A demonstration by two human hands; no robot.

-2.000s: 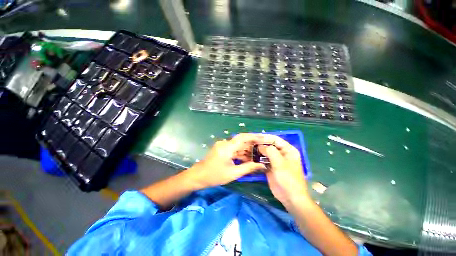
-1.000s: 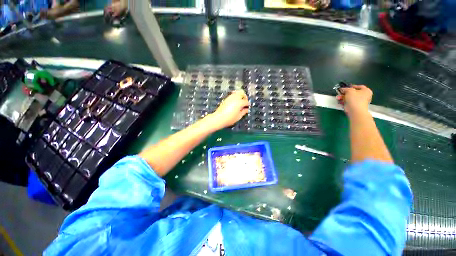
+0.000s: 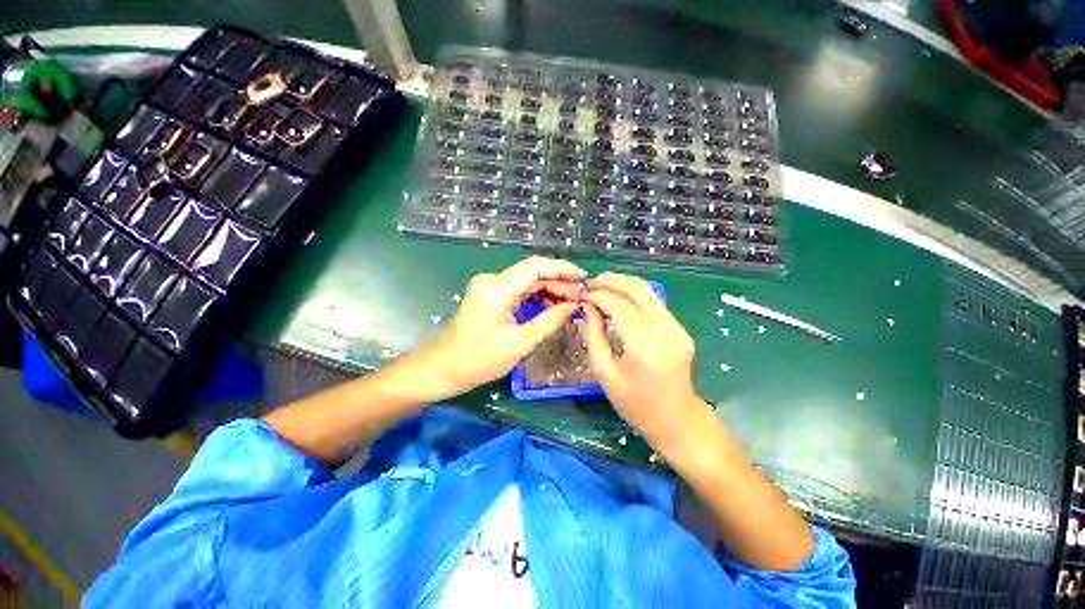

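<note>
My left hand [image 3: 506, 324] and my right hand [image 3: 639, 345] meet at the fingertips above the blue parts box [image 3: 550, 391]. The fingers pinch a tiny dark part [image 3: 579, 305], mostly hidden between them; how each hand shares it is hard to see. Small tan bits [image 3: 562, 359] fill the box beneath. The clear component tray [image 3: 595, 161], with rows of small dark parts, lies just behind my hands.
The black case tray [image 3: 196, 196] with a few gold-rimmed frames lies left. A pale thin tool [image 3: 779, 318] and scattered white bits are right of the box. Clear ribbed trays [image 3: 999, 405] stand far right. A small dark unit [image 3: 876, 165] sits on the conveyor.
My left hand has come back from the clear tray and my right hand from the conveyor edge; they now meet over the box. The dark unit from my right hand is released on the conveyor.
</note>
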